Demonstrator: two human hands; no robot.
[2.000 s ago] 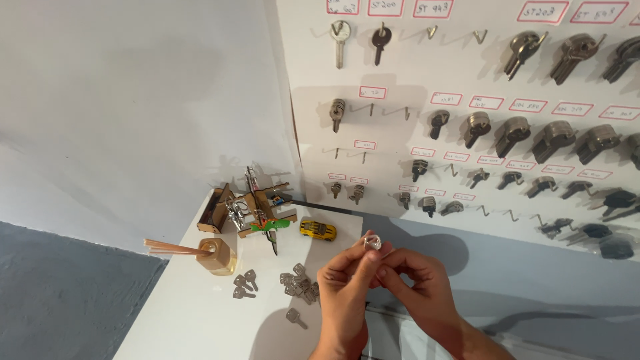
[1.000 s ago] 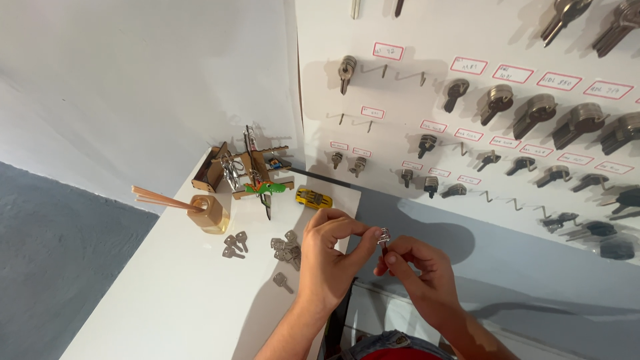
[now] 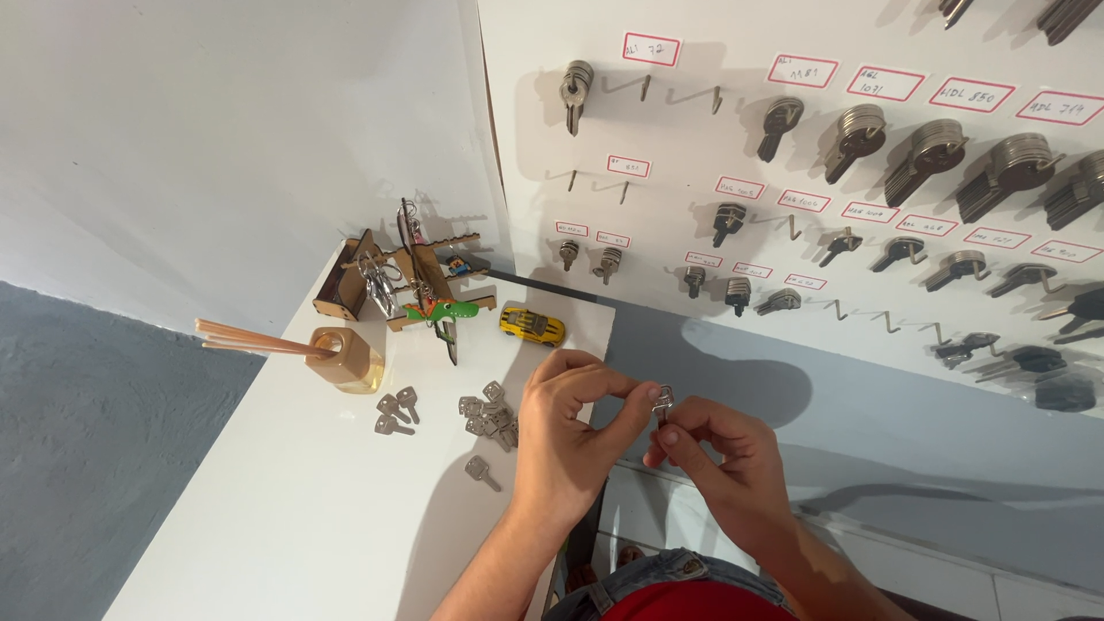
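My left hand [image 3: 578, 423] and my right hand [image 3: 724, 457] meet just past the table's right corner. Between their fingertips is a small metal key [image 3: 662, 399]; the left thumb and forefinger pinch its head, and the right fingers grip its lower part. How many keys are there I cannot tell. On the white table [image 3: 302, 517], left of my left hand, lies a pile of key blanks [image 3: 490, 418], with a single key [image 3: 482, 472] nearer to me and a small group of keys [image 3: 397, 409] farther left.
A yellow toy car [image 3: 532, 327], a wooden keychain stand [image 3: 431, 285] and a reed diffuser [image 3: 345, 358] stand toward the table's back. Beyond, a white wall board [image 3: 681, 172] carries hooks, handwritten labels and bunches of key blanks [image 3: 937, 155].
My left hand's fingers have spread from their closer grouping two seconds ago, and the metal piece shows more between both hands. The view has shifted somewhat.
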